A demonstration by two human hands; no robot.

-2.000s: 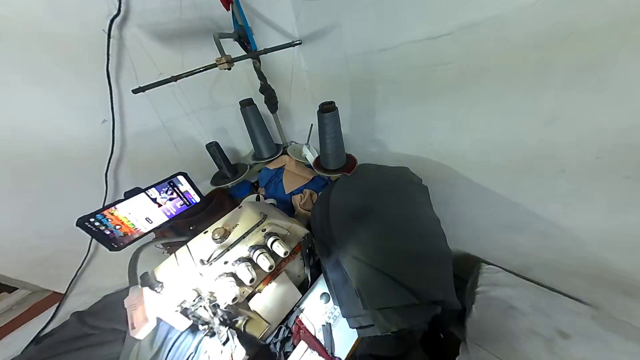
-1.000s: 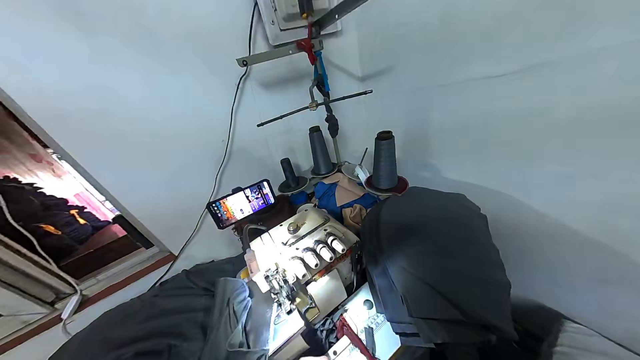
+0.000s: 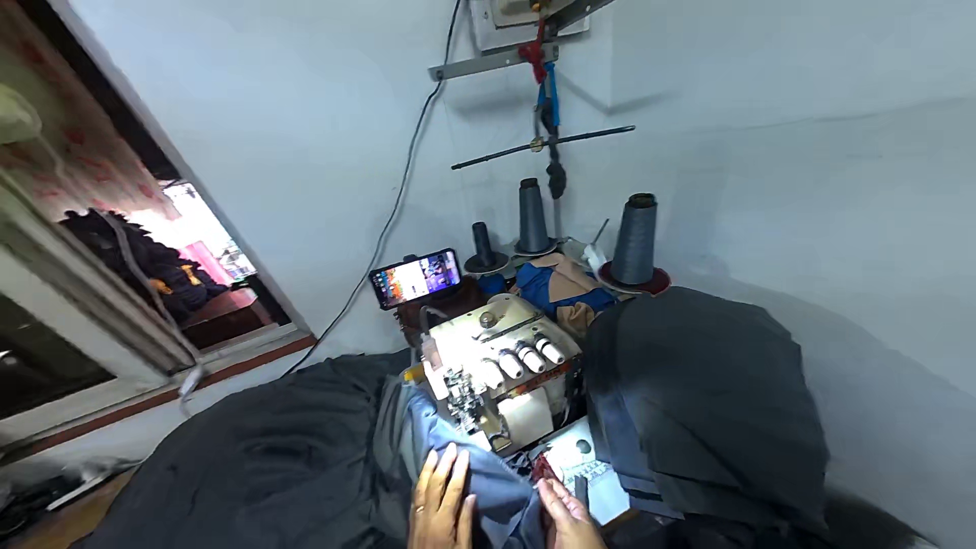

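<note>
My left hand (image 3: 442,499) lies with fingers spread on a blue-grey cloth (image 3: 488,476), just in front of the serger sewing machine (image 3: 499,343). To its right, my right hand (image 3: 564,515) pinches the right edge of the same cloth between thumb and fingers. The cloth reaches up to the needle and looper area, which the machine's lamp lights brightly. Several white tension dials (image 3: 530,357) line the machine's front. Both wrists are cut off by the bottom edge of the view.
Dark cloth (image 3: 290,450) is heaped left of the machine; a dark stack (image 3: 709,404) stands at right. Thread cones (image 3: 634,242) stand behind, beneath a thread guide bar (image 3: 587,136). A lit phone (image 3: 415,279) is propped beside the machine. A window opening (image 3: 206,236) is at left.
Both hands are now in view at the blue-grey cloth; neither shows clearly in the earlier frames. The cloth now spreads in front of the machine. The view has swung left since the oldest frame.
</note>
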